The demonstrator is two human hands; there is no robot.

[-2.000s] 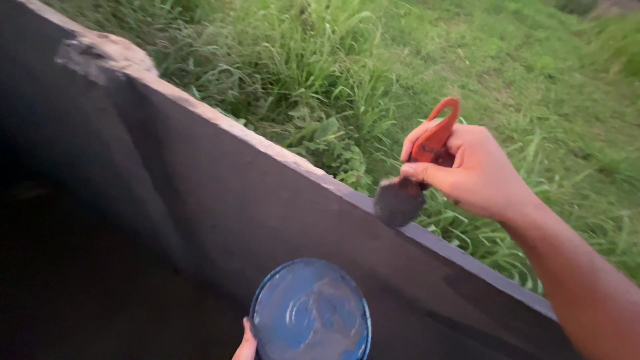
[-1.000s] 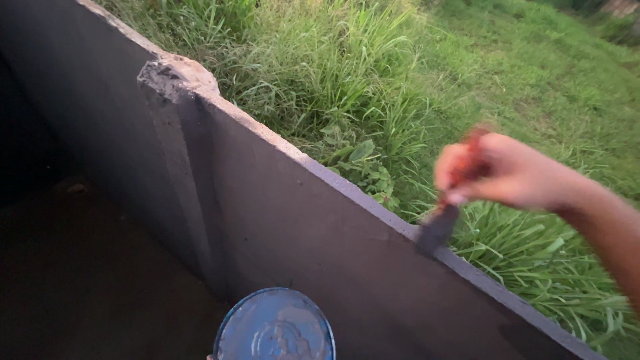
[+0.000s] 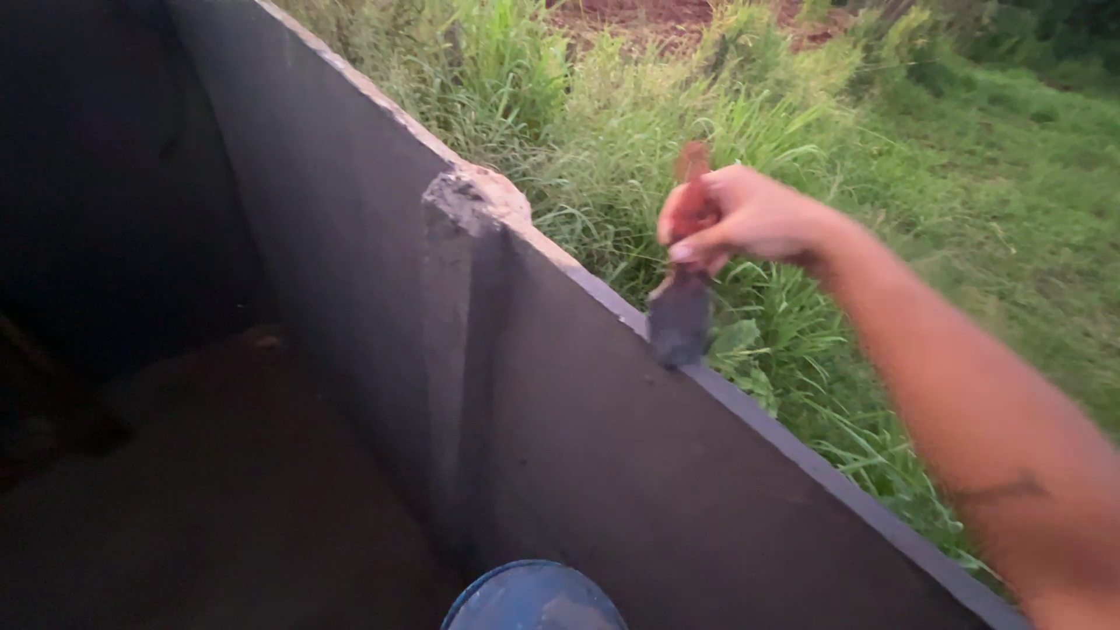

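My right hand grips the red-orange handle of a paintbrush, whose dark, loaded bristles point down onto the narrow top edge of a dark grey wall. Around the brush and to its right, that edge is coated dark grey; up and to the left it shows paler and pinkish. A round blue container, smeared with grey on its surface, is partly in view at the bottom. My left hand is out of the frame.
A rough, broken pillar top juts up along the wall. Tall grass grows close against the outer side. On the inner side lies a dark, shadowed floor, with another dark wall at the far left.
The view has shifted a lot. Along the wall's top edge, the brush in my right hand has moved toward the broken pillar. My left hand, seen by the container two seconds ago, has left view.
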